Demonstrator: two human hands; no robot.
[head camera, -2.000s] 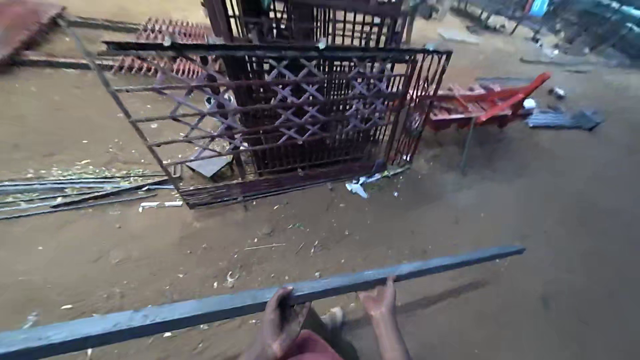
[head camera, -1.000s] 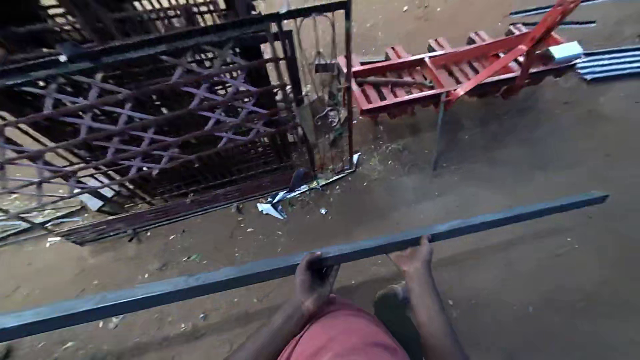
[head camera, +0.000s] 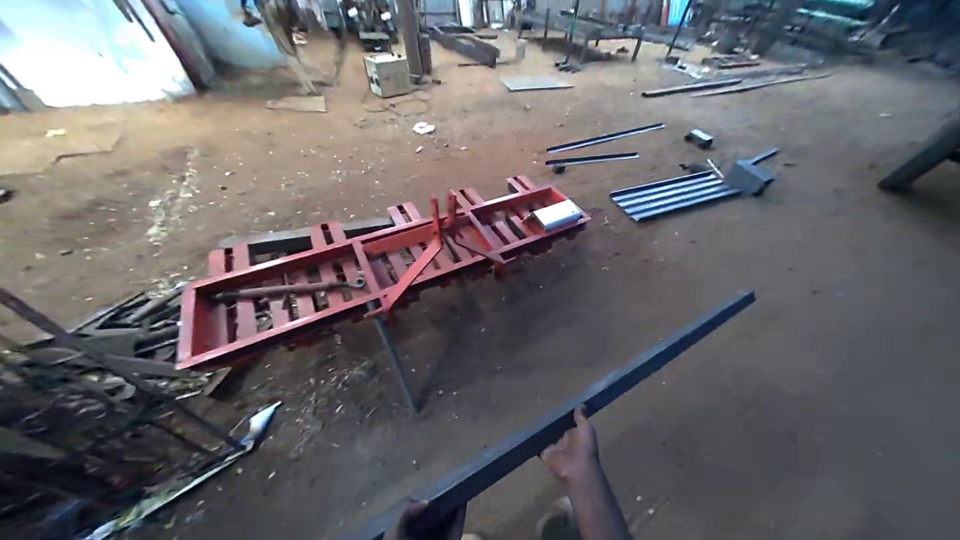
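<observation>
A long dark metal bar (head camera: 600, 391), seemingly a square tube, slants from the bottom centre up to the right. My left hand (head camera: 426, 520) grips it at the bottom edge of the view, partly cut off by the frame. Farther along the bar, my right hand (head camera: 574, 450) holds it from beneath, with a finger or thumb against its side. The bar's near end runs out of view. Beyond it on the ground stands a red metal farm implement frame (head camera: 259, 328) with slatted parts; a white box (head camera: 556, 215) rests on its right end.
Ribbed metal pieces (head camera: 671, 196) and two thin bars (head camera: 606, 139) lie on the dirt at the right. Dark metalwork (head camera: 82, 405) and scrap fill the lower left. Farther back are a boxy machine (head camera: 388, 75) by a post and a person's legs (head camera: 289, 45).
The view has swung to the right across the yard. The bar now slants more steeply, still in both hands. The dark grille panel has mostly left the view.
</observation>
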